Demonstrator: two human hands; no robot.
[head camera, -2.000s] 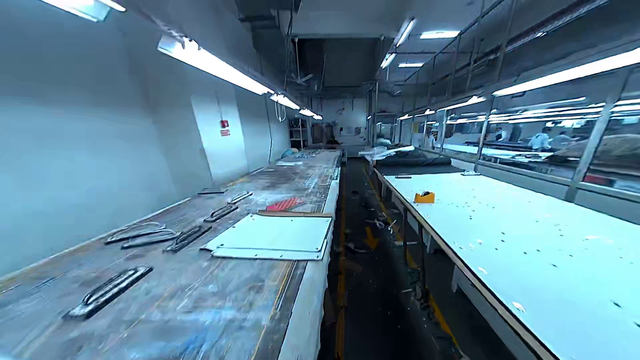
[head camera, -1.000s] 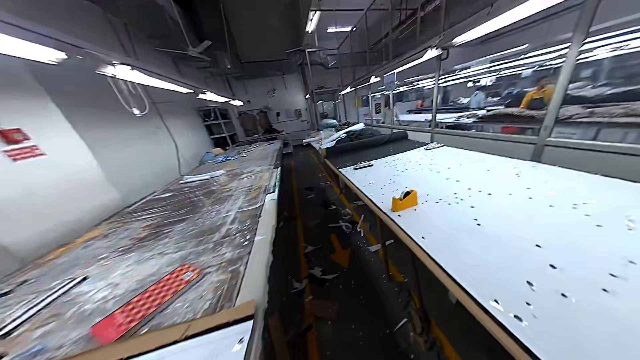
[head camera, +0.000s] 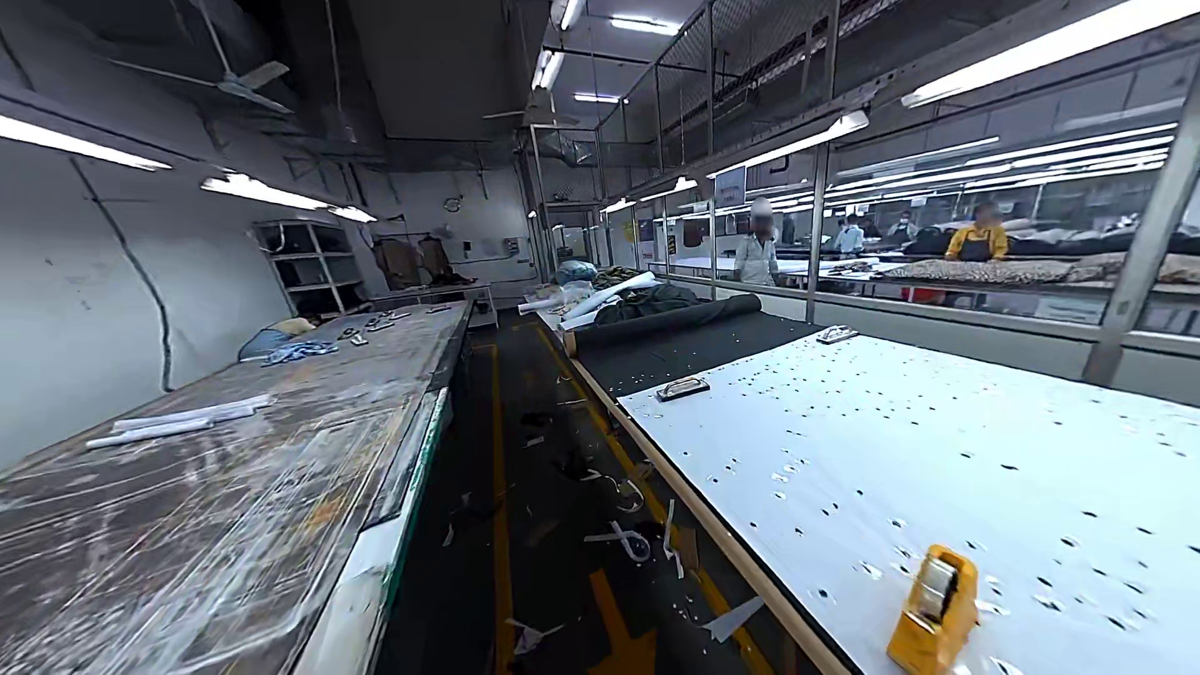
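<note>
Neither of my hands shows in the head view, so what they hold cannot be seen. Nearest on the right, a yellow tape dispenser (head camera: 936, 609) stands on a white sheet with many small holes (head camera: 900, 422) that covers the long table. Two metal weights lie at the sheet's far end, one near the aisle (head camera: 682, 388) and one farther right (head camera: 836, 334). Beyond them dark fabric (head camera: 694, 347) is spread flat, with a thick dark roll (head camera: 670, 319) across it. On the long worn table at left lie white paper rolls (head camera: 183, 420).
Paper scraps (head camera: 623, 542) litter the dark aisle floor between the tables, which bears yellow lines and an arrow (head camera: 619, 633). Blue cloth (head camera: 300, 352) and several small weights (head camera: 361, 333) lie far left. Behind the glazed partition are several people, one in yellow (head camera: 978, 234).
The view has moved forward along the aisle. The tape dispenser now appears close at the lower right, and the red patterned strip on the left table has gone out of view.
</note>
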